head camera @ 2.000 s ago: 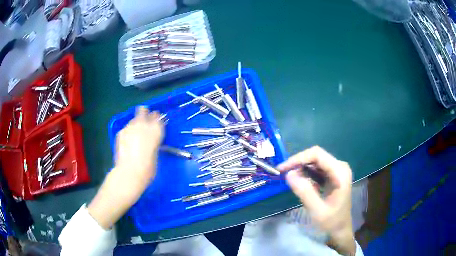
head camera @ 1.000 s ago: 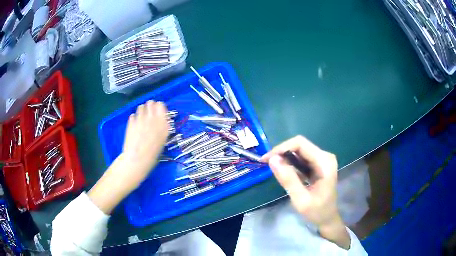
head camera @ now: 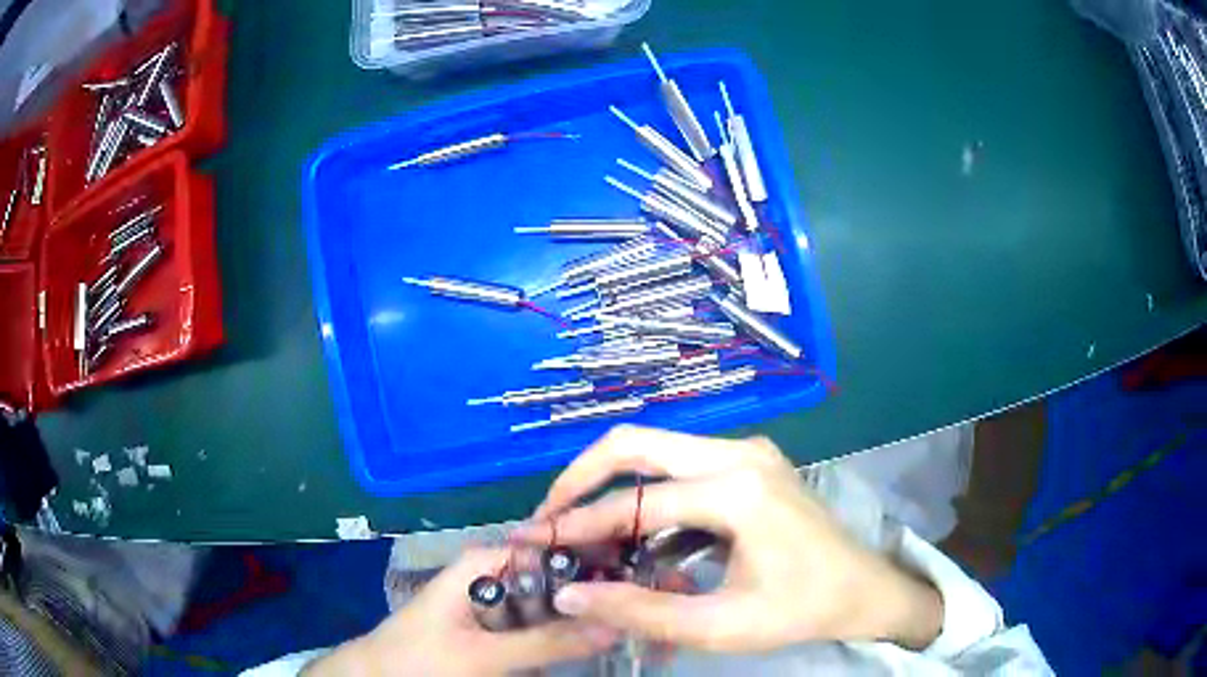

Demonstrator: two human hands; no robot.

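Note:
Several micro motors with dark round ends and red lead wires are bunched between my hands, below the blue tray's near edge. My left hand is closed around them at the bottom of the view. My right hand is beside it, fingers touching the bunch, with a dark and silver pen-like tool in its palm. The blue tray holds many loose silver motors, mostly at its right, and a white label. Two motors lie apart at its left.
Red parts bins with short metal cylinders stand at the left. A clear plastic box of motors is behind the tray. Grey bagged parts lie at the right edge. White scraps lie at the lower left. A striped sleeve shows lower left.
My left hand has left the tray and come down towards me with several motors. My right hand has moved left to meet it. The tray appears higher in view, with two motors at its left uncovered.

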